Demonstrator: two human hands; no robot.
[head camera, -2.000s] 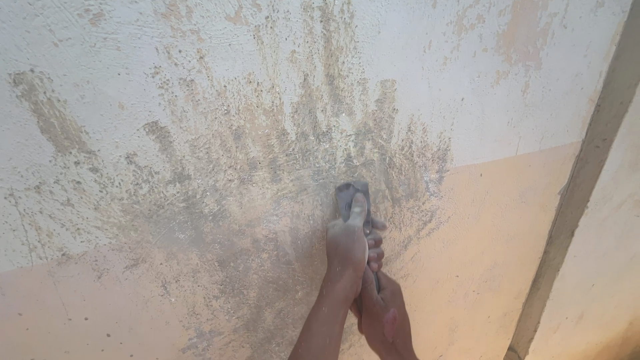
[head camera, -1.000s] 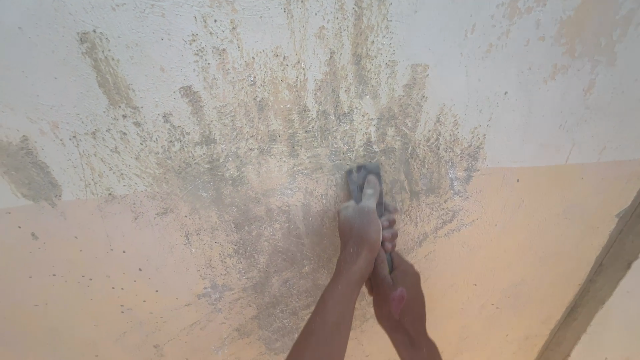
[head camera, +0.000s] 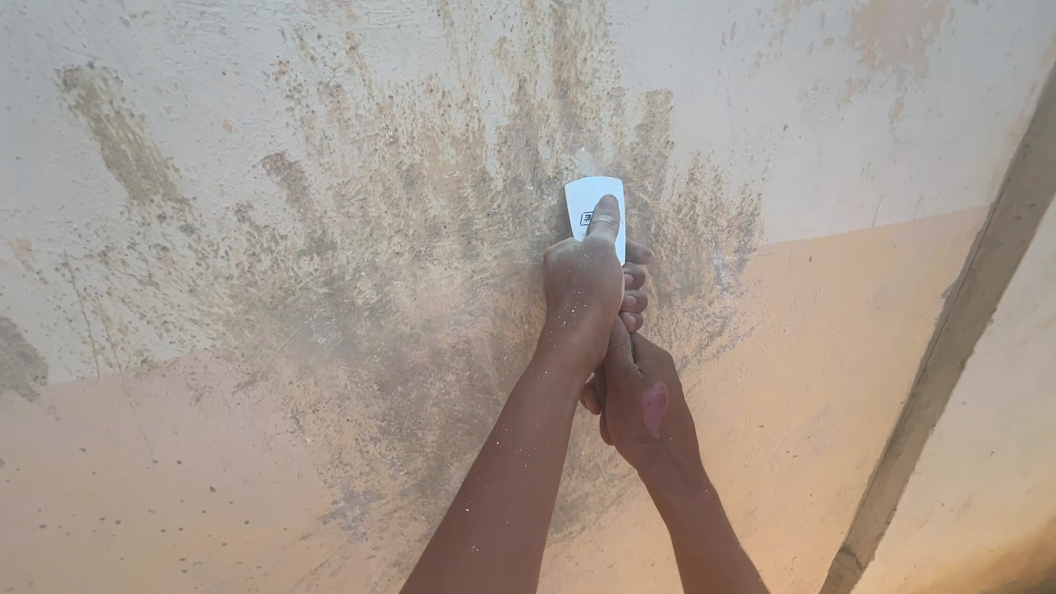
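A metal scraper blade (head camera: 582, 196), bright with glare and bearing a small mark, lies against the scraped patch of the painted wall (head camera: 462, 330). My left hand (head camera: 587, 276) grips the tool high up, its thumb pressed on the blade's face and its fingers wrapped round the right side. Just below it, my right hand (head camera: 648, 388) is closed round the lower part of the handle, which is mostly hidden by both hands. Pale dust and flecks cover my left hand and forearm.
White paint covers the upper wall (head camera: 792, 132), peach paint the lower wall (head camera: 825, 330). Bare, rough plaster shows in streaks around the blade. A grey-brown strip (head camera: 957, 322) runs slantwise down the right side, with more peach-toned wall beyond it.
Both hands keep their hold on the scraper. The blade, dark in the earlier frames, now shines bright white. The view has shifted between frames.
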